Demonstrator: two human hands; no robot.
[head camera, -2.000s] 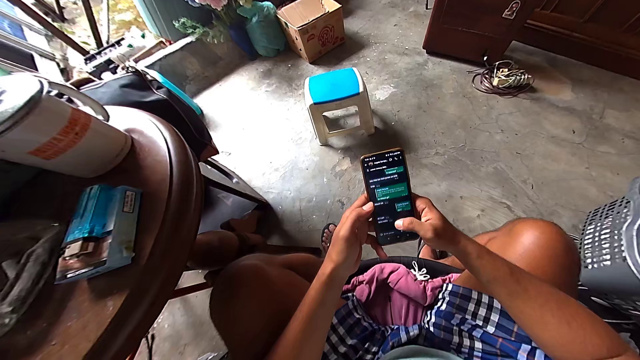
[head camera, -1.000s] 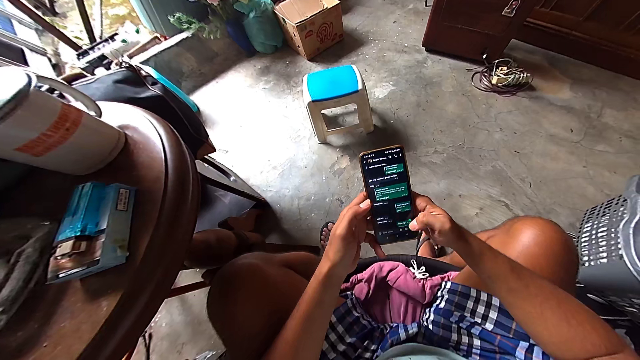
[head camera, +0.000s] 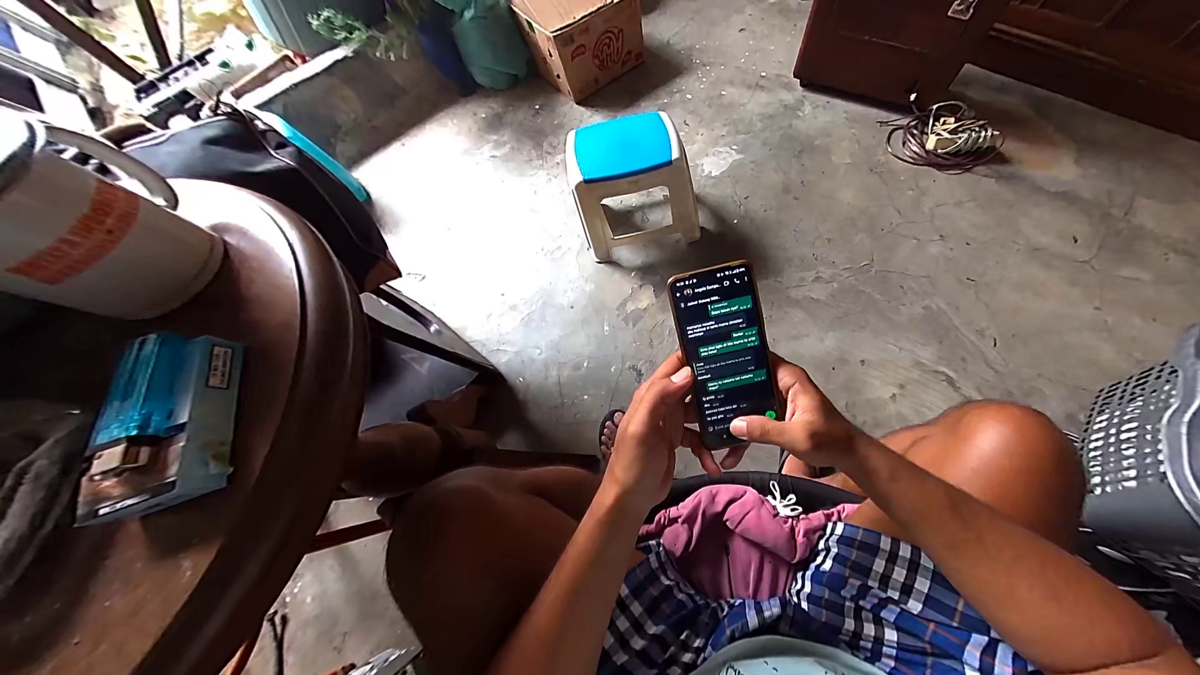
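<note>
A smartphone (head camera: 724, 361) in a tan case is held upright above my lap, its screen lit with a dark chat page of green and dark message bubbles. My left hand (head camera: 653, 427) grips its left edge, thumb along the side and fingers behind. Around the lower right edge is my right hand (head camera: 797, 422), its thumb over the bottom of the screen. Whether that thumb touches the glass I cannot tell. Below the phone are pink cloth with a white drawstring (head camera: 741, 544) and blue plaid cloth (head camera: 900, 581) on my lap.
A round wooden table (head camera: 300, 356) at left bears a white mug (head camera: 103, 225) and a blue packet with a lighter (head camera: 164, 427). Ahead stand a blue-topped plastic stool (head camera: 626, 150) and a cardboard box (head camera: 586, 47). A coiled cable (head camera: 945, 139) lies by dark furniture; a grey basket (head camera: 1139, 450) is at right.
My right thumb has moved from the screen's lower right part down and left, to near its bottom edge. Both hands still hold the phone.
</note>
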